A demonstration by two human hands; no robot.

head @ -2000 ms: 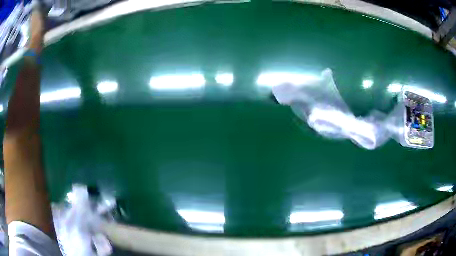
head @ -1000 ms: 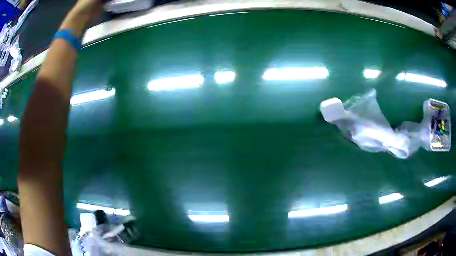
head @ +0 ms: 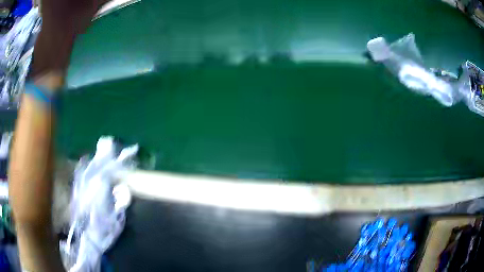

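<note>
My left hand (head: 69,24) is dark and blurred at the top left, its fingers cut off by the top edge. The forearm with a blue wristband runs down the left side. Whether it holds anything is hidden. My right hand is not in view. A white cord in clear plastic wrap (head: 98,202) lies at the lower left, across the near pale rail beside the forearm. On the green conveyor at the upper right, another bagged white cord (head: 424,85) leads to an open white housing (head: 476,90), which is cut off by the right edge.
The green conveyor (head: 239,122) spans the middle, bordered by a near pale rail (head: 228,194). On the dark bench (head: 212,239) are a pile of blue disc components (head: 379,247) and a brown cardboard tray (head: 432,244) at lower right. White wrapped cords (head: 18,58) lie at upper left.
The view has tilted down, bringing the bench, blue pile and more of the near wrapped cord into view. The conveyor housing and its cord now sit higher and farther right. The white item by my left hand no longer shows.
</note>
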